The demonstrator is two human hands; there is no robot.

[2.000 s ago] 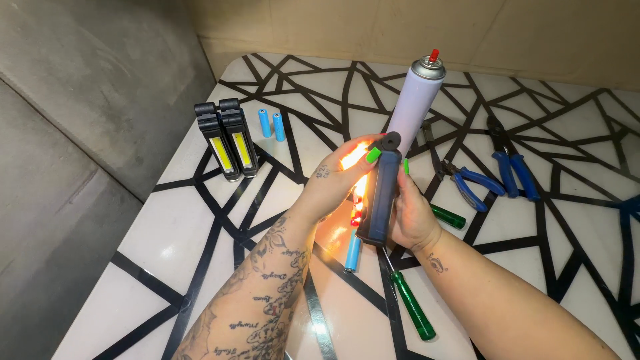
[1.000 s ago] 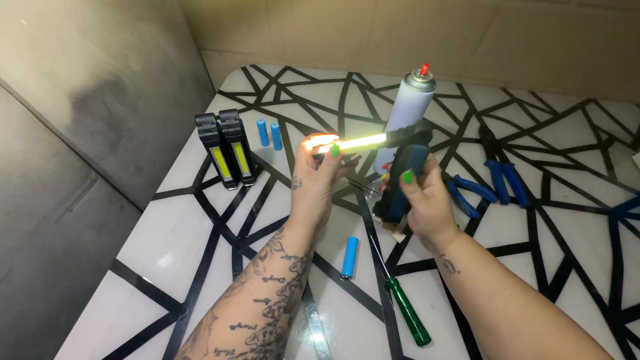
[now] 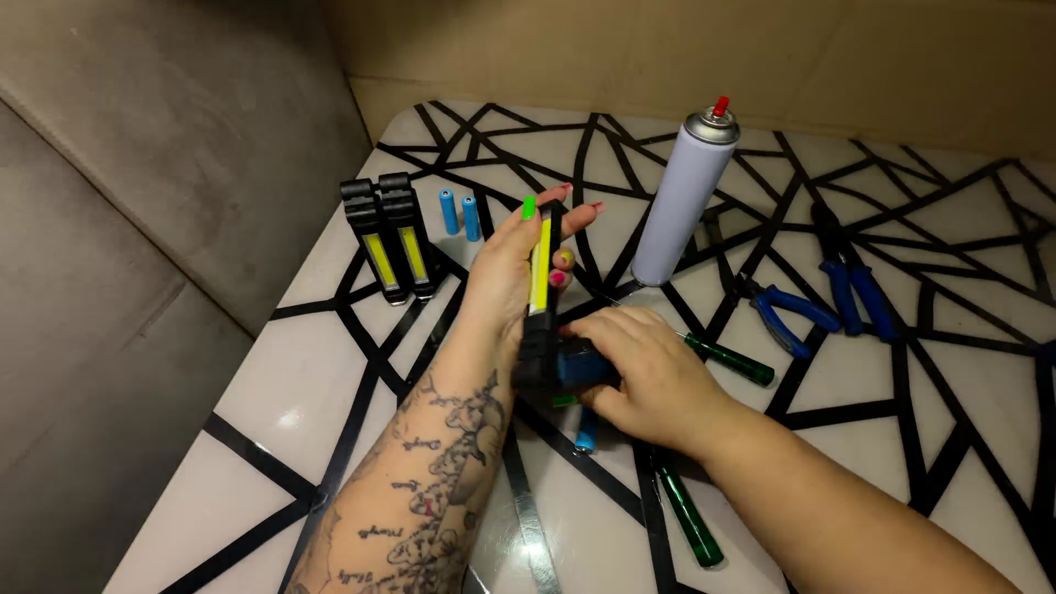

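My left hand (image 3: 516, 256) holds the upper part of a black folding LED work light (image 3: 541, 280), its yellow LED strip unlit and turned toward the camera. My right hand (image 3: 652, 375) grips the dark blue and black part that sticks out to the right at the bottom of the light, so the two parts stand at an angle. A blue cylindrical battery (image 3: 586, 431) lies on the table just below, partly hidden by my right hand. Close by, a green-handled screwdriver (image 3: 689, 516) lies with its handle toward me.
Two similar work lights (image 3: 382, 239) stand upright at the left, beside two blue batteries (image 3: 459, 214). Farther back is a lilac spray can (image 3: 685, 198) with a red nozzle. On the right lie another green handle (image 3: 730, 360), blue-handled pliers (image 3: 784, 318) and a second blue-handled tool (image 3: 854, 285).
The LED strip was glowing and now is dark. The light has turned from roughly level to upright in my hands, and my right hand has moved down to its lower part.
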